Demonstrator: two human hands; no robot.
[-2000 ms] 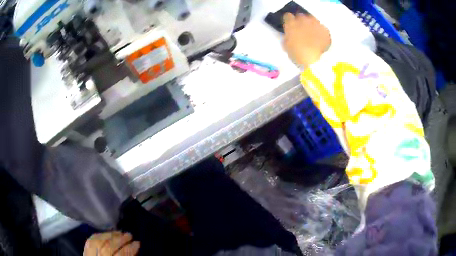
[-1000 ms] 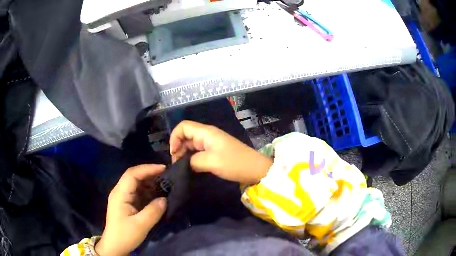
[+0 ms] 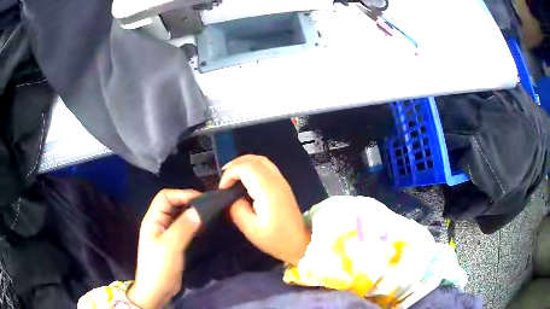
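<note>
A small dark folded fabric band, perhaps a cuff [image 3: 216, 204], is held between my two hands over my lap. My left hand [image 3: 164, 241] pinches its left end between thumb and fingers. My right hand [image 3: 265, 208] grips its right end, with fingers curled over the top. A dark grey sleeve [image 3: 129, 90] hangs over the table edge at the upper left, just above my hands. Dark fabric below the band blends with my lap, so its lower edge cannot be told.
The white machine table [image 3: 374, 72] spans the top, with a recessed grey tray [image 3: 259, 43] and thread snips [image 3: 392, 27]. A blue crate [image 3: 416, 145] stands below at right, with dark garments [image 3: 503, 151] beside it. More dark garment fabric [image 3: 27, 121] hangs at left.
My right hand has come from the dark piece on the table to my lap, and my left hand has risen to meet it. Both now hold the band, which is stretched flatter than a second ago.
</note>
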